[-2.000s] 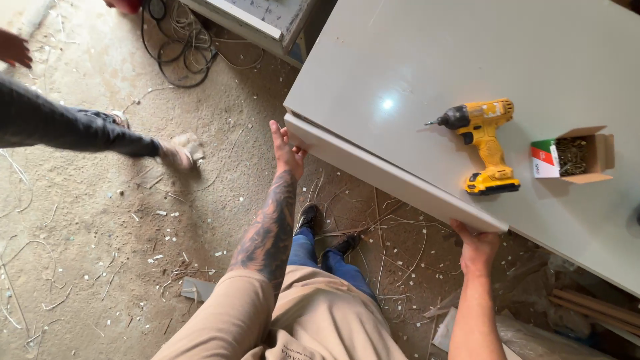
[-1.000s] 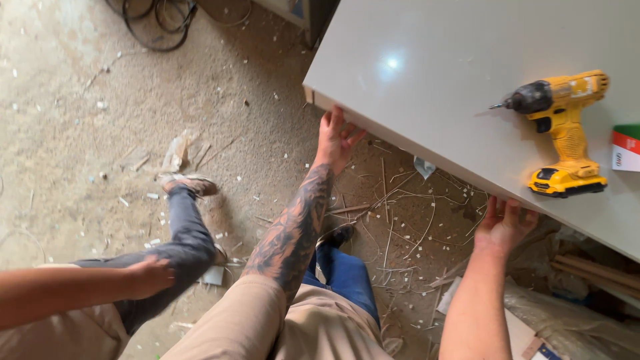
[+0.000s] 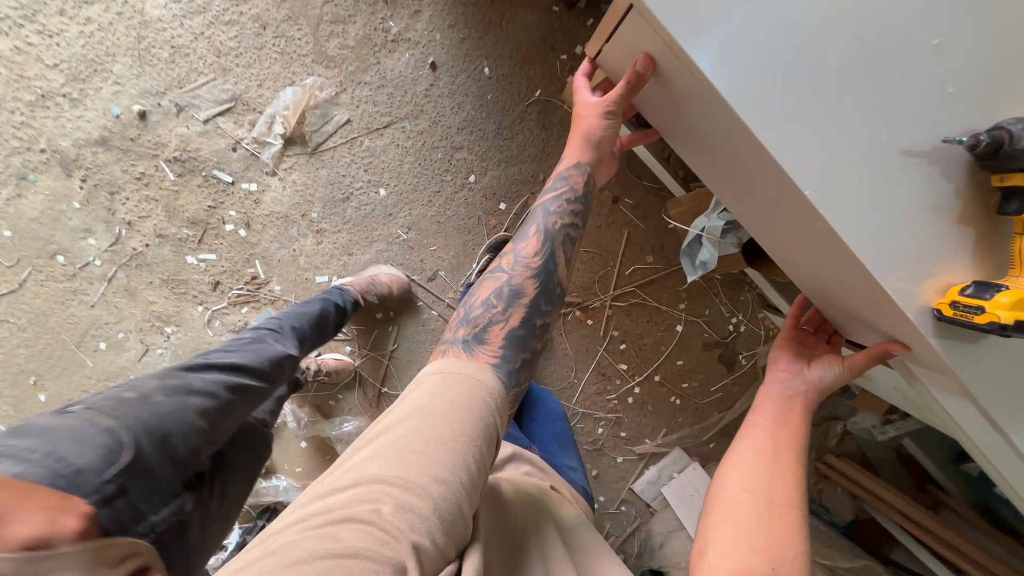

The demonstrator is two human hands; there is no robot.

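A pale board (image 3: 744, 188) runs slantwise just below the edge of the light grey tabletop (image 3: 864, 104). Near the board's upper left end, my left hand (image 3: 604, 112) grips its lower edge, with the thumb on its face and the fingers partly hidden behind. Farther down, my right hand (image 3: 820, 352) holds the same edge, palm up, its thumb against the face and its fingers curled under. On the tabletop at the right lies a yellow and black DeWalt cordless driver (image 3: 996, 232), partly cut off by the frame.
Another person's legs (image 3: 200, 400) and shoes stand close on my left. The rough floor (image 3: 320, 48) bears plastic scraps (image 3: 296, 120), thin strips and small white chips. Under the table are crumpled grey plastic (image 3: 708, 240) and, at the lower right, wooden strips (image 3: 904, 512).
The board's face has tilted into view below the table edge, and both my thumbs now lie on it. The other person has come closer beside me. The view has shifted left.
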